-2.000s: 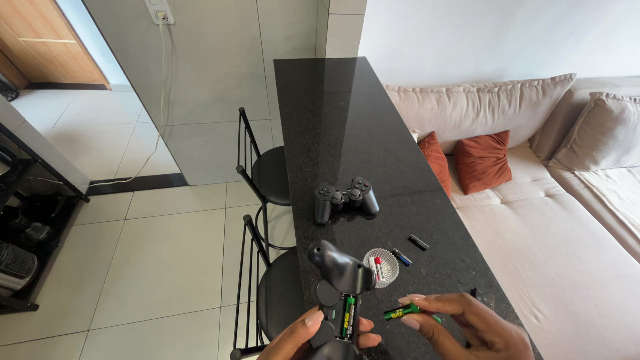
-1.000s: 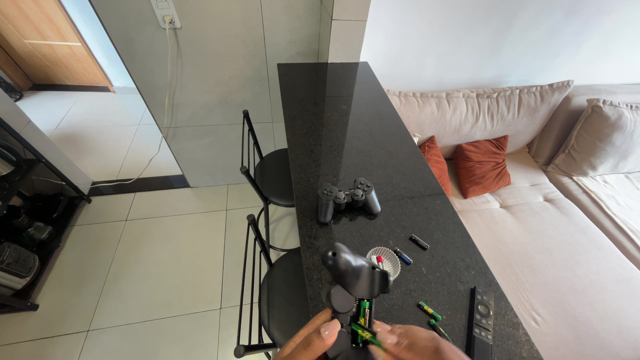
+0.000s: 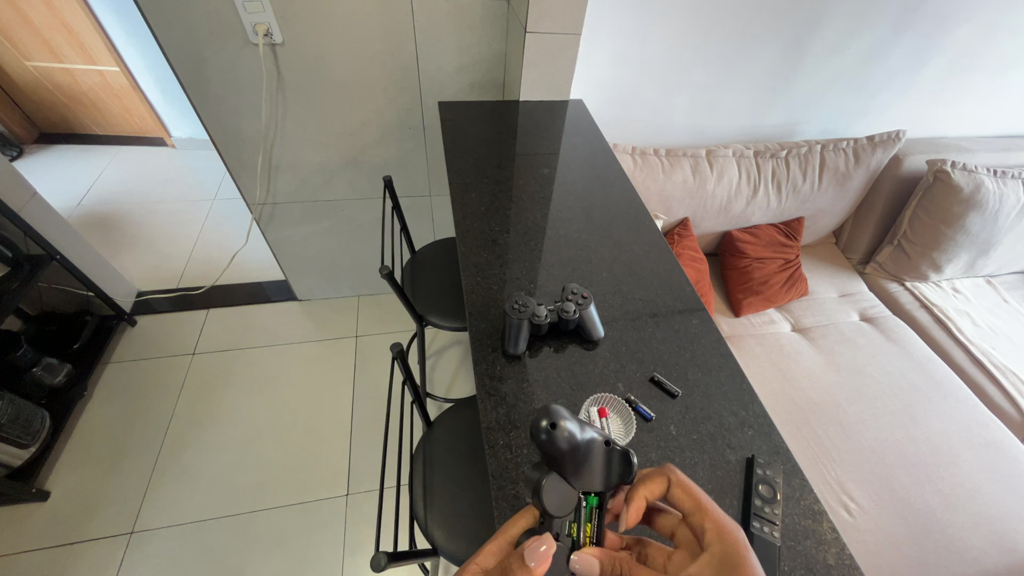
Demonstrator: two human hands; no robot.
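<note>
My left hand [image 3: 516,544] grips a black game controller [image 3: 580,448] turned underside up, its battery compartment exposed. Green batteries [image 3: 590,512] lie inside that compartment. The fingers of my right hand [image 3: 680,520] press on the controller's right side and lower edge, by the compartment. Beyond it, a second black controller [image 3: 554,318] rests on the dark stone counter. A ribbed clear glass dish [image 3: 620,416] holds a red-and-white battery [image 3: 604,418], partly behind the held controller. Next to the dish lie a blue battery [image 3: 640,407] and a black battery [image 3: 666,385].
The black granite counter [image 3: 512,208] extends away from me. A remote control [image 3: 766,492] lies near its right edge. Two black stools [image 3: 448,480] stand along the left side, and a beige sofa [image 3: 864,360] with rust-coloured cushions [image 3: 764,266] is on the right.
Two seconds ago my right hand held a green battery apart from the controller; one second ago it was at the compartment. Now that hand wraps the controller's right side.
</note>
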